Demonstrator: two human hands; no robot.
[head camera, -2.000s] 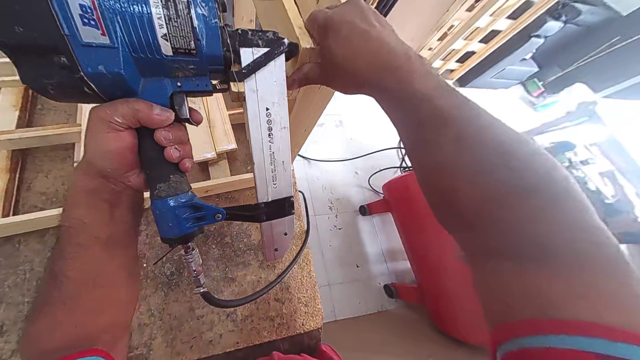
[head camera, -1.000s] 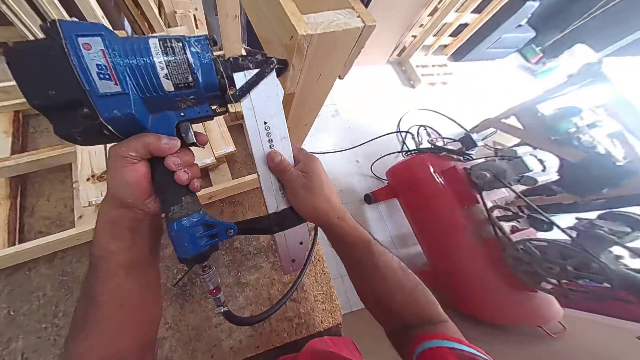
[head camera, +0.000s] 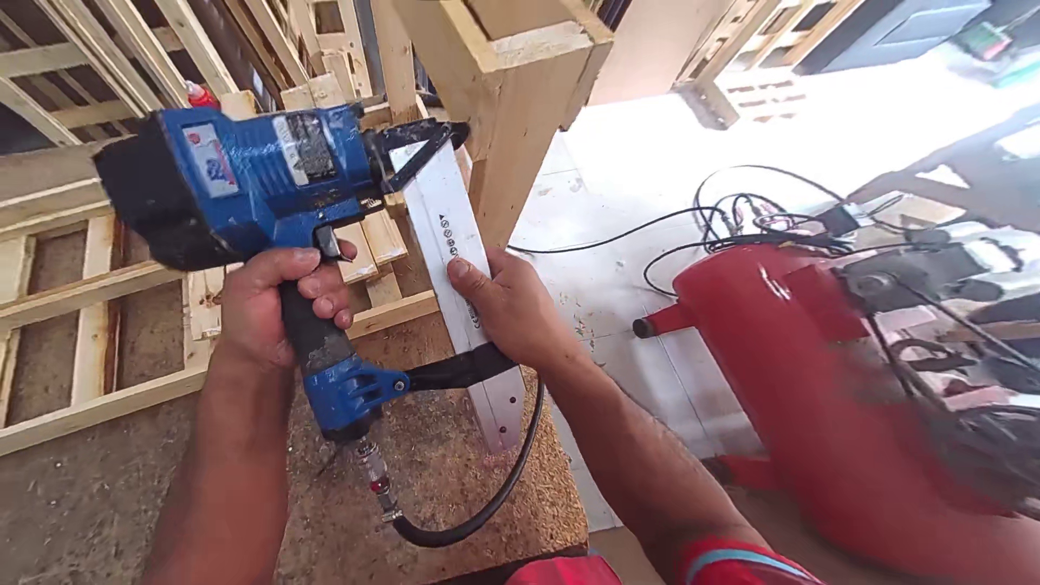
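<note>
A blue pneumatic nail gun (head camera: 268, 179) lies sideways across the left and middle of the view, its nose against or close to an upright wooden post (head camera: 520, 130). My left hand (head camera: 280, 301) is wrapped around its black grip, with fingers near the trigger. My right hand (head camera: 520, 313) grips the gun's long metal magazine (head camera: 447, 244), thumb on its face and fingers behind. From the bottom of the grip a black air hose (head camera: 479, 520) curves up to the right and passes behind the magazine and right wrist.
Below is a worn particle-board bench top (head camera: 366, 487). Slatted wooden frames (head camera: 89, 301) lie at left, with more behind. On the tiled floor at right stands a red air compressor (head camera: 780, 366), with a tangled black cable (head camera: 731, 219) behind it.
My right hand was at the top of the wooden post two seconds ago; it has come down onto the magazine. My left hand has kept its hold on the nail gun.
</note>
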